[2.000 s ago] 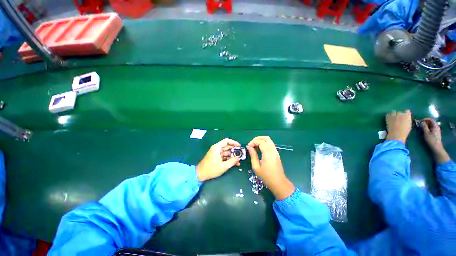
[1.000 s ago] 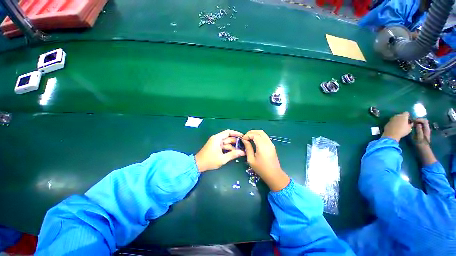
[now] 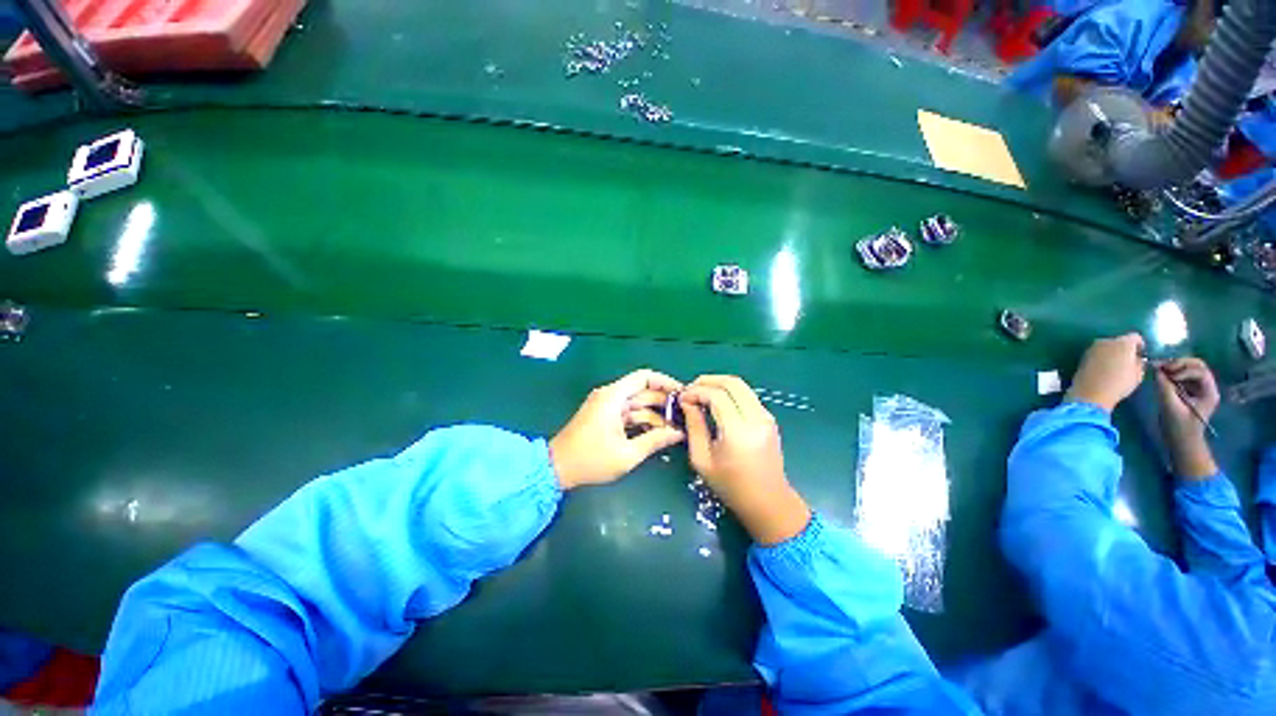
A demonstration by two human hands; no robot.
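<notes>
My left hand [image 3: 612, 431] holds a small device module [image 3: 673, 411] at its fingertips, in front of my body. The module is turned edge-on and mostly hidden by fingers. My right hand [image 3: 733, 445] touches it from the right, with thumb and forefinger closed at its edge; whether they pinch a tiny part is too small to tell. A pile of tiny parts [image 3: 707, 505] lies on the green bench just below my right hand. Thin silver tweezers [image 3: 781, 399] lie behind my right hand.
Clear plastic bags [image 3: 903, 501] lie right of my forearm; a white card [image 3: 546, 344] lies behind my left hand. The belt carries modules [image 3: 729, 278] and white-cased units [image 3: 107, 162]. Another person's hands [image 3: 1110, 372] work at the right. A grey hose [image 3: 1194, 112] hangs upper right.
The modules and white-cased units on the belt have moved left. The module in my hands has turned from face-up to edge-on. My hands stay together in nearly the same place.
</notes>
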